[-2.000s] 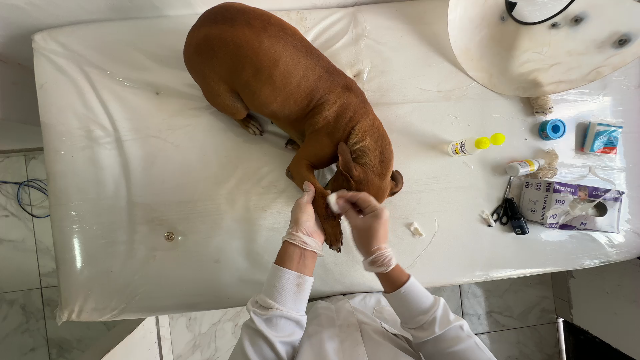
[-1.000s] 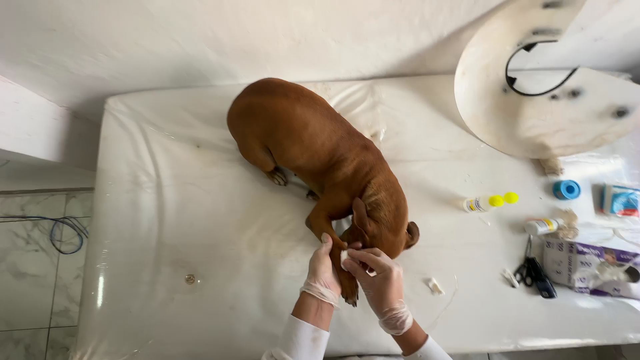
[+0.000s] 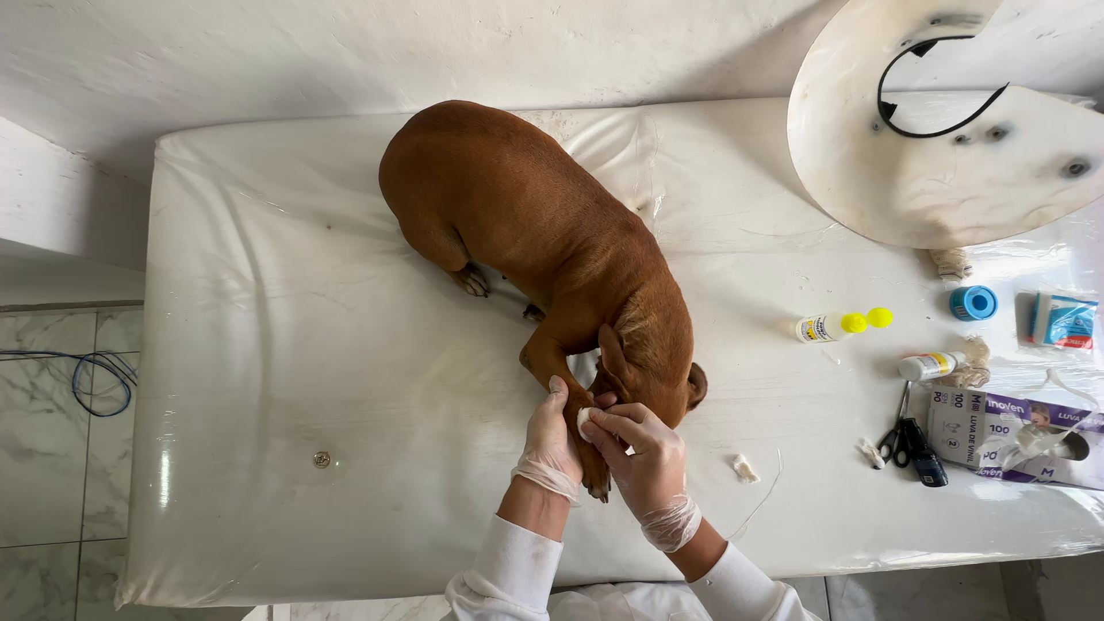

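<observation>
A brown short-haired dog [image 3: 535,198] lies on a plastic-covered table [image 3: 414,535], its head bent down toward its front legs. My left hand [image 3: 552,435], in a clear glove, holds the dog's front leg [image 3: 593,466] from the left side. In my gloved right hand [image 3: 642,448] a white cotton pad [image 3: 586,423] is pinched between thumb and fingers, against the top of that leg. The paw sticks out below both hands. The dog's muzzle is mostly hidden behind its ear and my right hand.
Right side: open bottle with yellow cap [image 3: 824,327], white bottle [image 3: 927,366], blue tape roll [image 3: 974,303], blue-and-white packet [image 3: 1065,320], scissors [image 3: 895,442], black clipper-like device [image 3: 923,454], glove box [image 3: 992,431], cotton scrap [image 3: 744,468]. A plastic cone collar [image 3: 845,164] lies at back right.
My right hand has come down from above the dog's leg, so the cotton now rests against it. My left hand still supports the leg. The view has shifted.
</observation>
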